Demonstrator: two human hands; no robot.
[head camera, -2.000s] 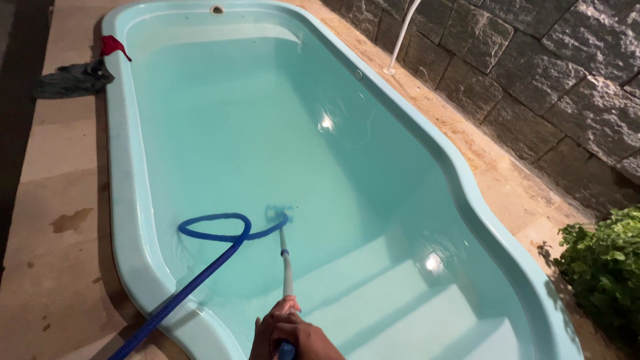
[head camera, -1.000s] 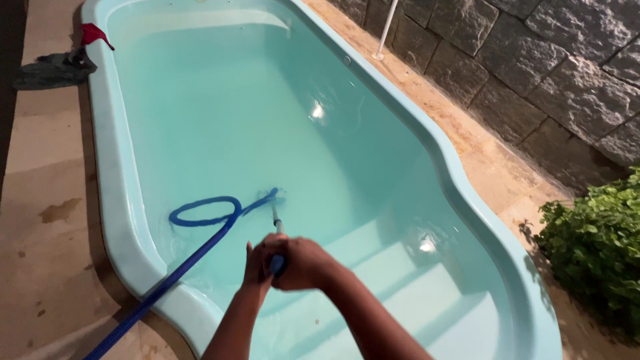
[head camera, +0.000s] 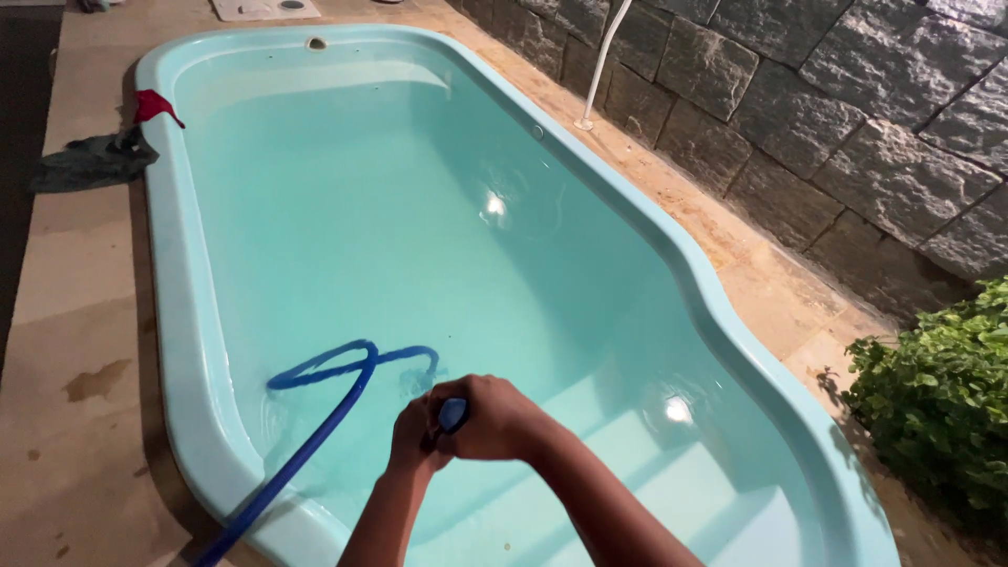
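Both my hands grip a pole whose blue end (head camera: 453, 414) points up at the camera. My left hand (head camera: 413, 437) is on the left and partly hidden; my right hand (head camera: 492, 417) wraps the pole beside it. The hands hide the rest of the pole. Just beyond them, a blurred vacuum head (head camera: 419, 379) lies under the water, with a blue hose (head camera: 315, 437) running from near it, looping in the water and crossing the near left rim of the light-blue pool (head camera: 185, 315).
Pale steps (head camera: 654, 488) fill the pool's near right part. A red cloth (head camera: 156, 107) and a dark cloth (head camera: 94, 161) lie at the left rim. A white curved pole (head camera: 602, 63) stands by the stone wall (head camera: 787, 142). A leafy bush (head camera: 945, 378) grows at the right.
Two seconds ago the pole's grey shaft showed beyond my hands; now they hide it. My hands have moved up in view, nearer the vacuum head, and the hose loop has changed shape.
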